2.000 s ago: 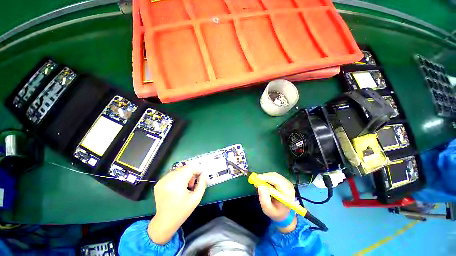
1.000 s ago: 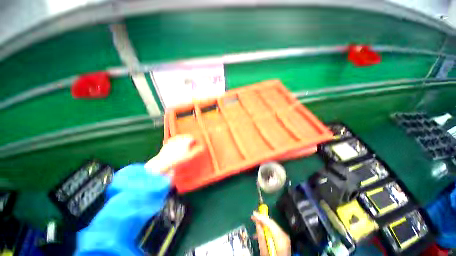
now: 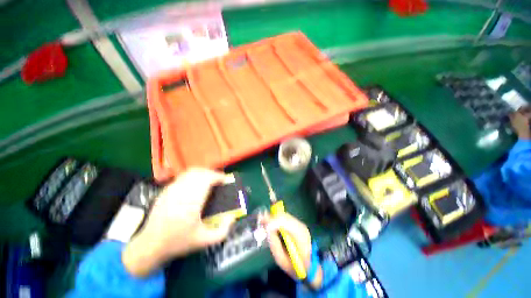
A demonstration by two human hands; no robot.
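My left hand (image 3: 177,218) holds a dark flat panel with yellow edges (image 3: 226,199), a battery or display panel, above the bench and partly hides it. A phone board (image 3: 236,247) lies on the mat just below the panel; whether they touch I cannot tell. My right hand (image 3: 289,241) holds the yellow-handled soldering iron (image 3: 280,224) at the board's right end. Its thin metal tip points up and away, towards the whitish cleaner cup (image 3: 294,154), and is apart from it. The picture is blurred.
An orange compartment tray (image 3: 247,105) stands behind the hands, with a printed sheet (image 3: 174,41) behind it. Black carriers with boards lie left (image 3: 105,201) and right (image 3: 413,152). A black fan (image 3: 329,195) is right of the iron. Another person's sleeve (image 3: 511,183) is at far right.
My left hand has come back from the orange tray with a dark panel in it, to above the board. The iron's tip has moved away from the cup. The view has shifted.
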